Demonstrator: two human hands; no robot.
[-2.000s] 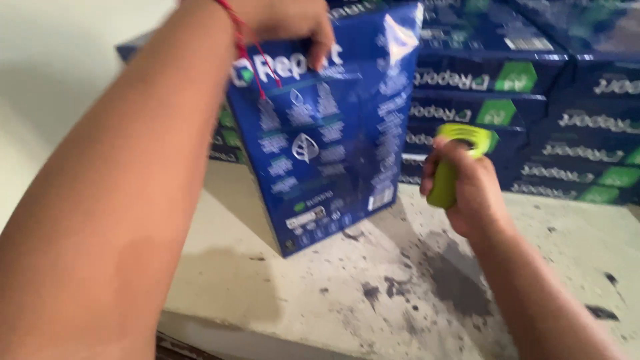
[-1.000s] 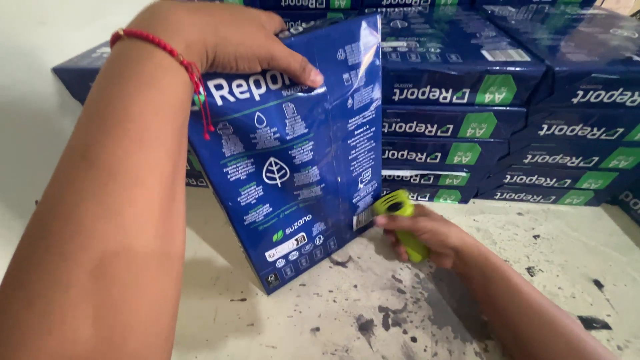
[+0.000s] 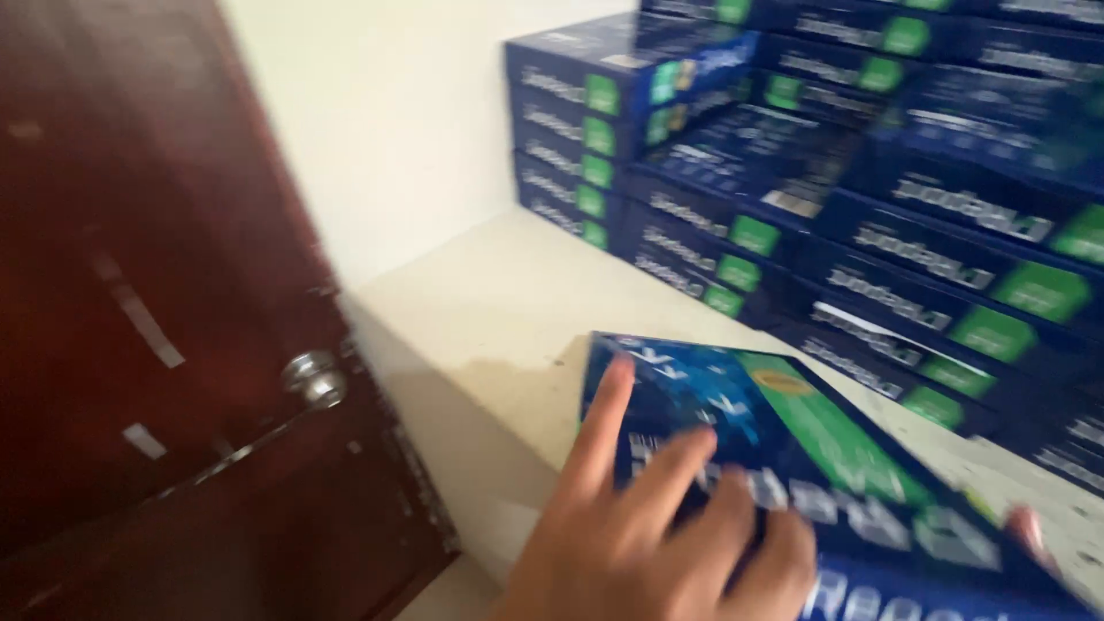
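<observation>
A blue Report paper ream (image 3: pixel 828 431) lies over the pale tabletop, its printed face with a green band up and one narrow side turned to me. My left hand (image 3: pixel 664 526) rests on that face with its fingers spread; I see no edge gripped, and the thumb is not clear. At the right, beyond the ream's far edge, a blurred fingertip of my right hand (image 3: pixel 1026 526) shows, the rest hidden. Beside it is a small lime-green sliver of a tool (image 3: pixel 979 504), too blurred to tell how it is held.
Stacks of blue Report paper reams (image 3: pixel 681 211) stand along the back and right of the pale tabletop (image 3: pixel 492 319). A white wall (image 3: pixel 405 112) rises behind. At the left is a dark red-brown door (image 3: pixel 155 259) with a round metal knob (image 3: pixel 315 379).
The view has swung left, bringing in the door. The ream, upright under my left hand before, now lies face up with that hand spread on it. My right hand, earlier holding the lime-green tool, is mostly hidden.
</observation>
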